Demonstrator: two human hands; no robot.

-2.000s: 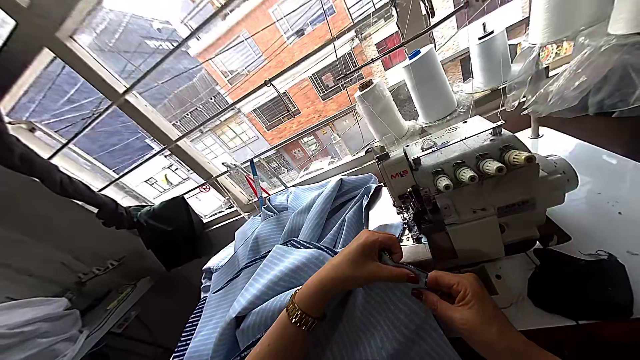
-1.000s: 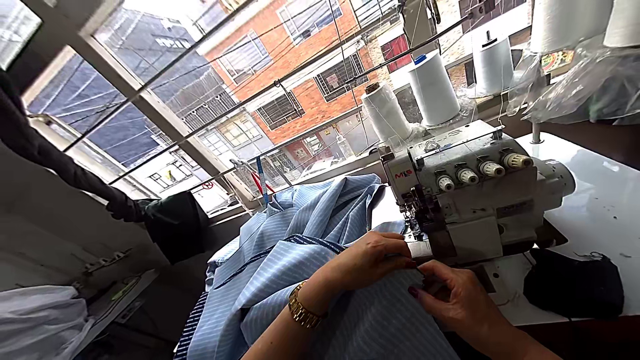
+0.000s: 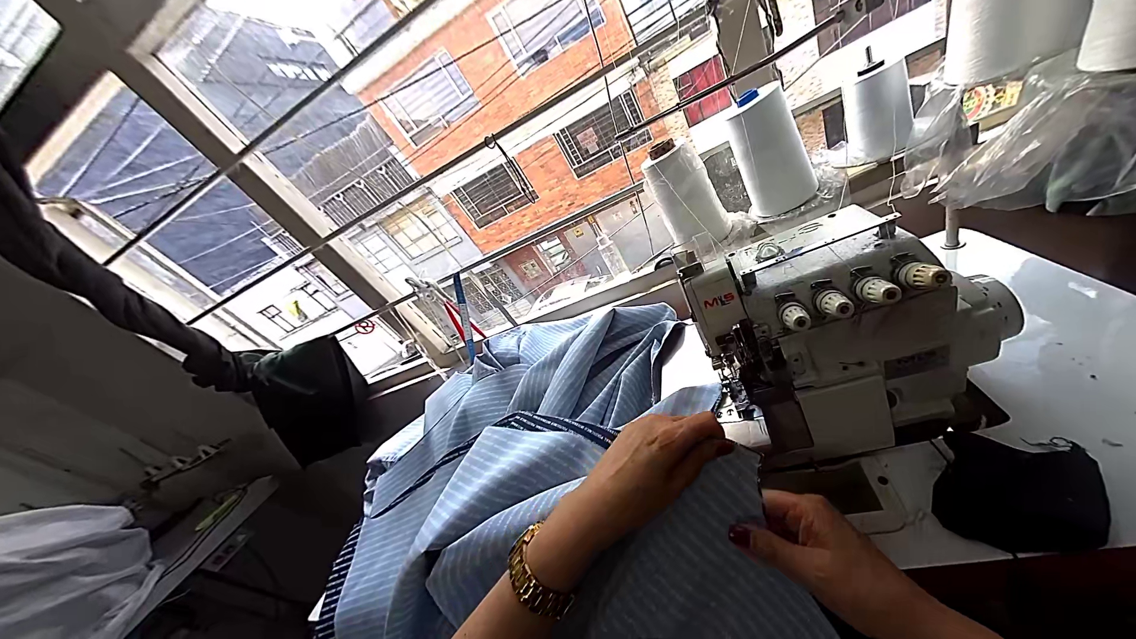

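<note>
Light blue striped fabric (image 3: 524, 461) lies bunched over the work table and hangs toward me. My left hand (image 3: 657, 461), with a gold-coloured watch (image 3: 538, 572) at the wrist, pinches the fabric just in front of the presser foot area of a serger (image 3: 816, 328). Below and right of it, my right hand (image 3: 803, 541) holds the same cloth's edge between thumb and fingers. Part of the fabric reaches the machine's needle area, where the exact contact is hard to see. A dark blue printed band (image 3: 555, 424) runs across the folds.
Thread cones (image 3: 770, 151) stand behind the machine beside a barred window. A black cloth item (image 3: 1021, 497) lies on the white tabletop (image 3: 1047, 355) at right. Plastic bags (image 3: 1047, 133) sit at the upper right. White cloth (image 3: 71, 568) is at lower left.
My hands were close together at the cloth edge in front of the machine; now they are farther apart along it, the right one lower. More of the flat fabric shows between them.
</note>
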